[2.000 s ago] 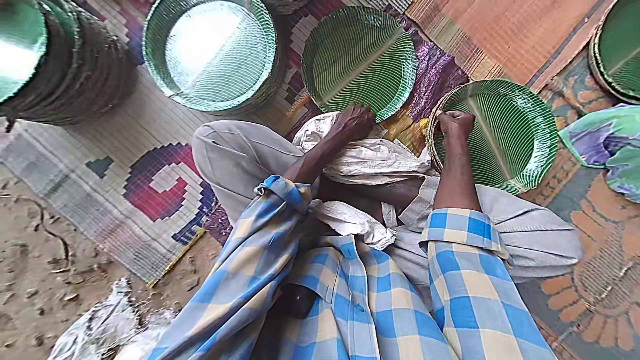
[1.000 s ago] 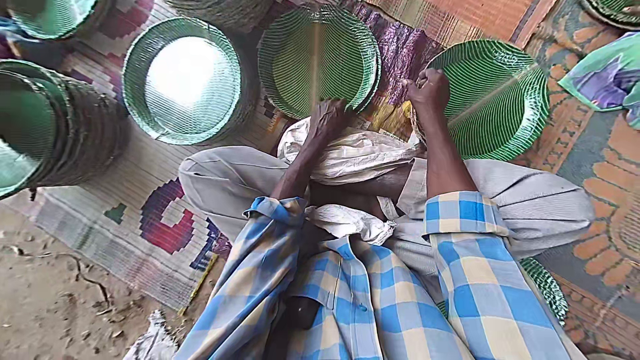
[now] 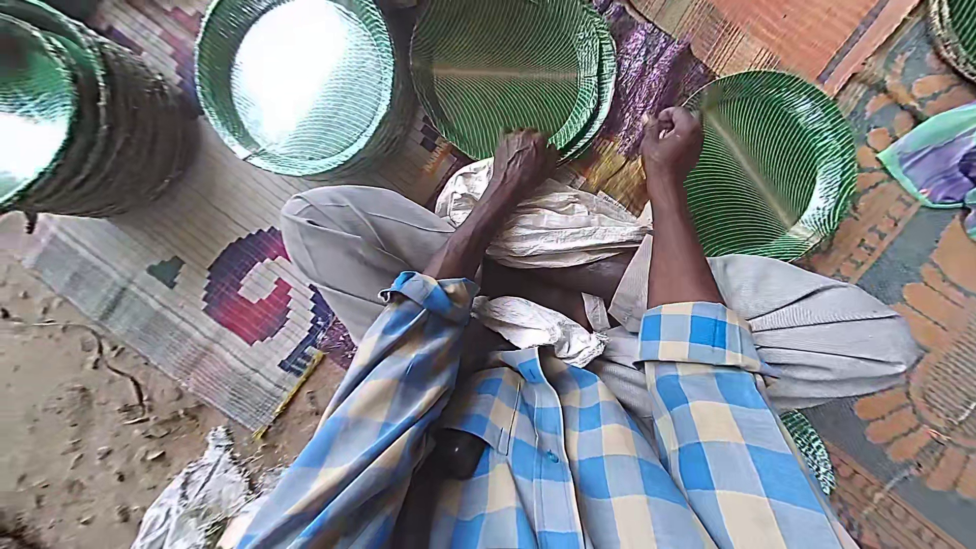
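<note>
Green leaf-patterned plates lie in front of my crossed legs. My left hand (image 3: 524, 158), fingers curled, is at the near edge of the middle green plate (image 3: 503, 84), which lies on at least one more. My right hand (image 3: 671, 141), also curled, is at the left edge of the right green plate (image 3: 770, 168). Whether either hand pinches a rim cannot be told. A white cloth (image 3: 564, 225) lies over my lap, just below both hands.
A glossy stack of green plates (image 3: 297, 84) stands left of the middle plate, and a taller stack (image 3: 114, 122) at the far left. Patterned mats (image 3: 252, 297) cover the ground, with bare soil (image 3: 69, 412) at lower left. A purple and green cloth (image 3: 934, 160) lies at right.
My right hand was over the left rim of the right plate two seconds ago and now sits at its upper left edge. My left hand remains near the middle plate. The view has shifted somewhat.
</note>
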